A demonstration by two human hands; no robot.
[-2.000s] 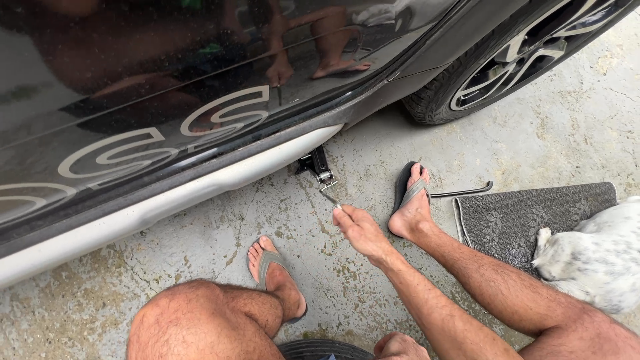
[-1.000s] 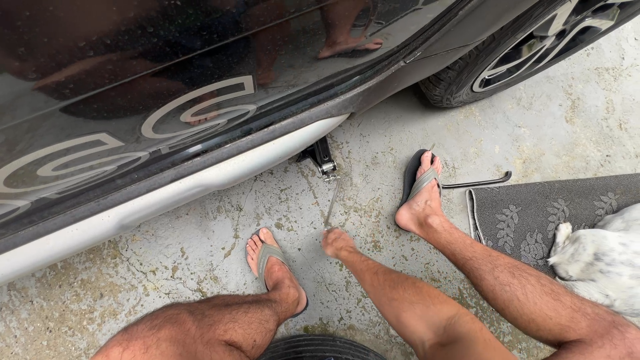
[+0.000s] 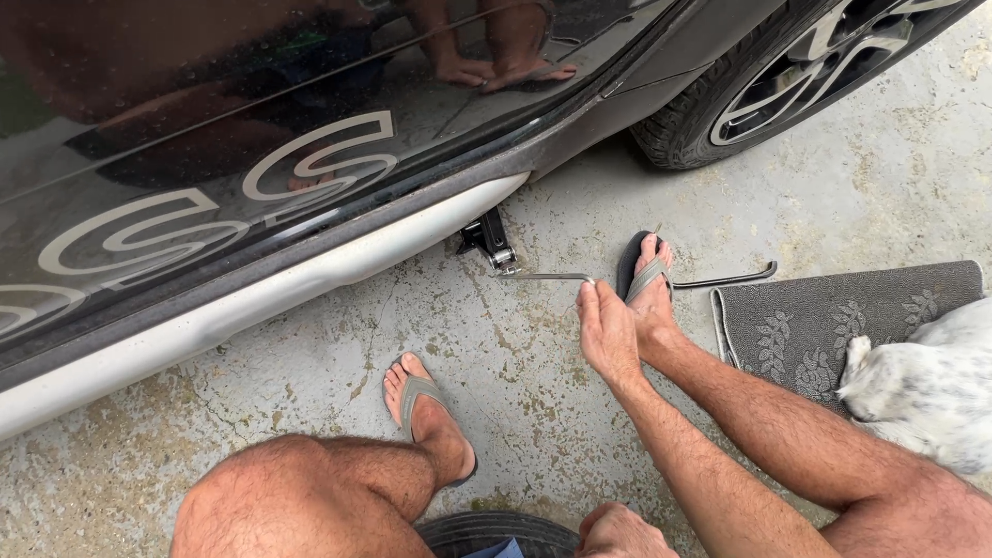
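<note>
A black scissor jack (image 3: 490, 239) stands on the floor under the silver side sill (image 3: 310, 273) of a dark car. A thin bent metal crank rod (image 3: 550, 276) runs from the jack's screw end to my right hand (image 3: 608, 329), whose fingers close on its outer end. My left hand (image 3: 624, 535) shows only in part at the bottom edge, beside a tyre (image 3: 504, 531). Its fingers are curled, and what they touch is hidden.
A dark bent metal bar (image 3: 728, 279) lies by my right foot in a flip-flop (image 3: 651, 271). My left foot (image 3: 422, 403) is on the concrete. A grey patterned mat (image 3: 821, 325) and a white speckled dog (image 3: 930, 380) are at right. The car's wheel (image 3: 697, 116) is at upper right.
The crank rod has swung from pointing down toward me to pointing right, with my right hand at its end. My left hand, out of view one second ago, shows again at the bottom.
</note>
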